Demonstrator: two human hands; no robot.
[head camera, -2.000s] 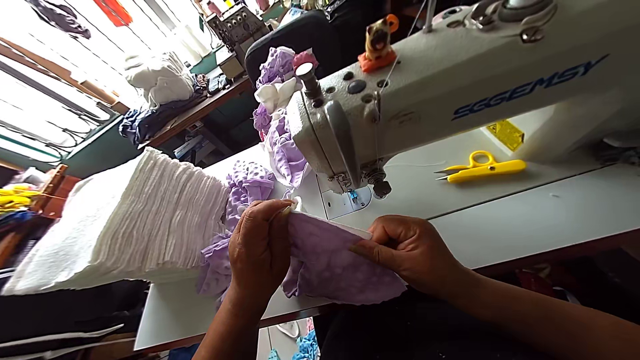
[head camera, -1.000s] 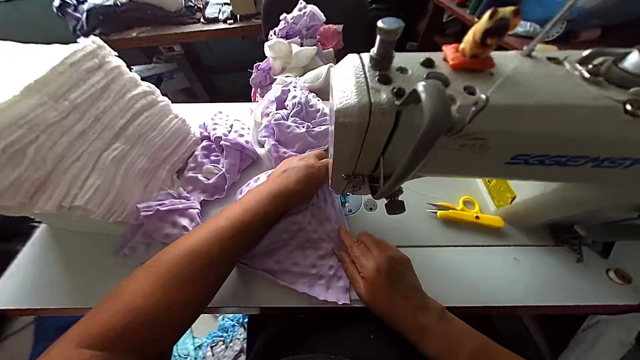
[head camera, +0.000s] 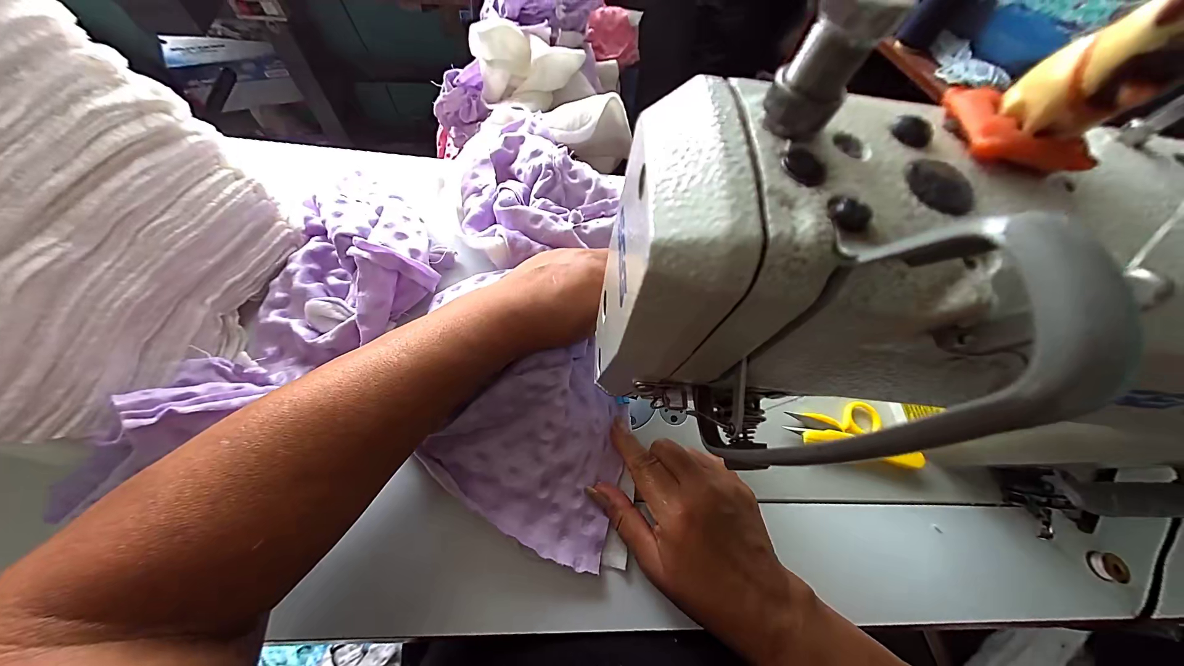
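Note:
Under the head of an industrial sewing machine (head camera: 703, 231) lies a lilac dimpled fabric piece (head camera: 536, 453) with a white layer showing at its right edge. My left hand (head camera: 564, 287) rests on the fabric's far part, its fingers hidden behind the machine head. With thumb and fingers spread, my right hand (head camera: 684, 518) presses on the near right edge of the piece, just before the needle area. Crumpled lilac fabric (head camera: 342, 277) lies left of my left forearm, and another lilac bunch (head camera: 527, 194) sits beyond my left hand.
A tall stack of white cloth (head camera: 120, 231) stands at the left. Yellow thread snips (head camera: 860, 433) lie behind the machine's grey lever, and a small bobbin (head camera: 1107, 566) is on the table at the right. An orange-based figurine (head camera: 1017, 134) tops the machine. White and lilac cloth (head camera: 527, 65) is heaped beyond.
Two seconds ago both hands held the lilac piece up before the machine; it now lies flat at the needle area. My left hand has moved behind the machine head. The view has come closer.

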